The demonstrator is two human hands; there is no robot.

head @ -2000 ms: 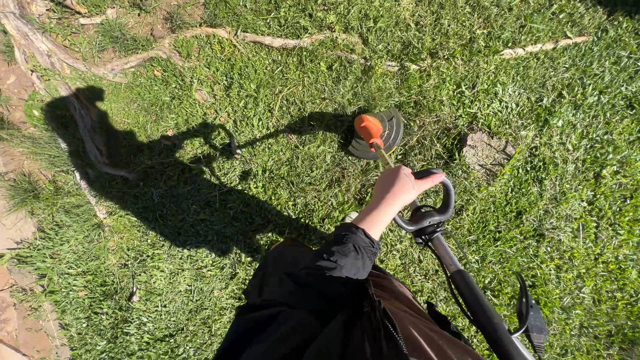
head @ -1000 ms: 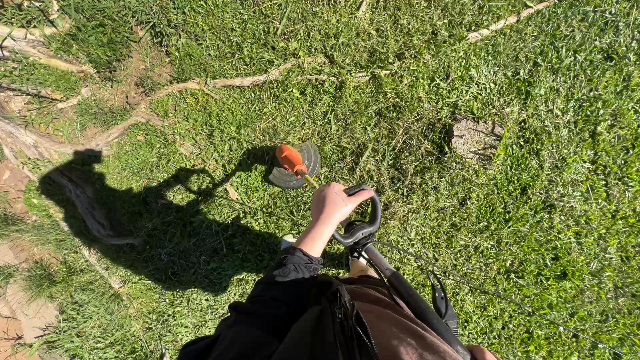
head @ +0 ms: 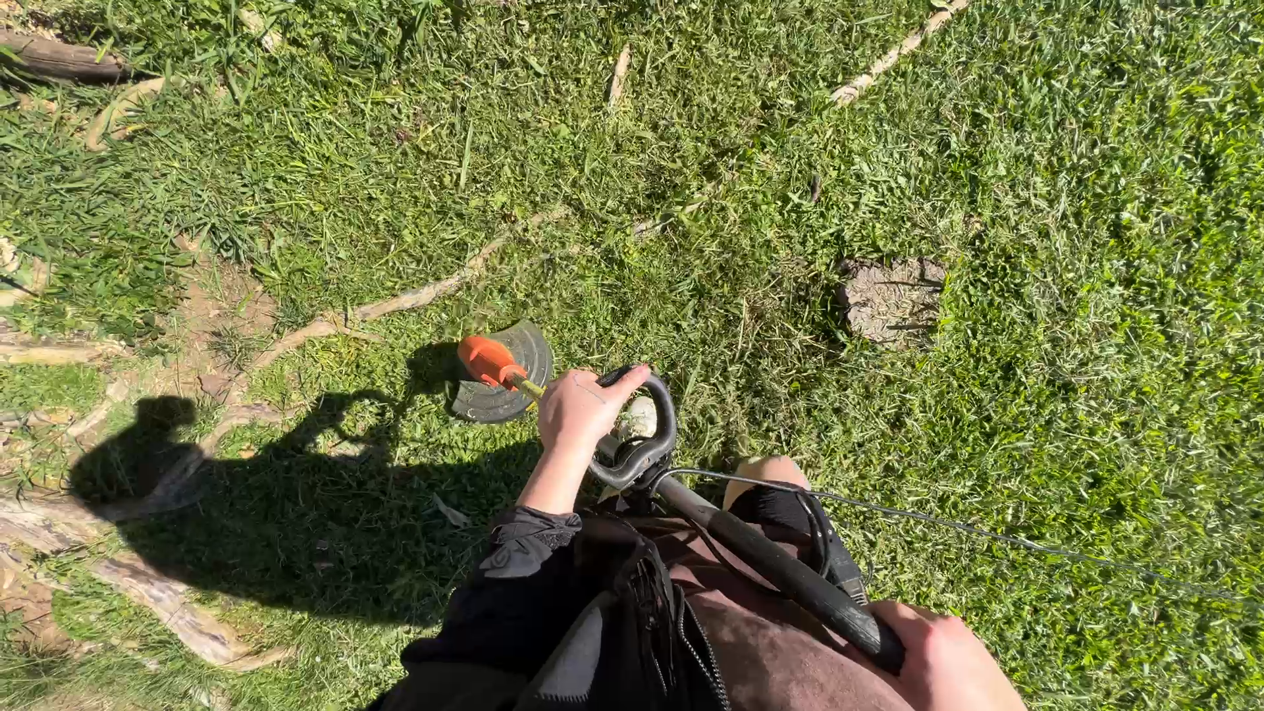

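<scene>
A string trimmer with an orange head (head: 490,361) and a dark semicircular guard (head: 528,357) is held low over the grass, left of centre. My left hand (head: 583,407) grips the black loop handle (head: 664,425) on its shaft. At the bottom right, my right hand (head: 943,657) is closed round the rear end of the padded black shaft grip (head: 790,578). The trigger, if any, is hidden. A black cord (head: 889,511) runs from the loop handle off to the right.
Exposed tree roots (head: 425,294) cross the grass at the left, with bare soil (head: 222,311) among them. A flat stump-like block (head: 894,301) lies in the grass right of centre. A pale root (head: 899,51) shows at the top. My shadow falls at the left.
The trimmer head has moved left, closer to the long root. My right hand, out of view in the earlier frames, now shows on the rear grip.
</scene>
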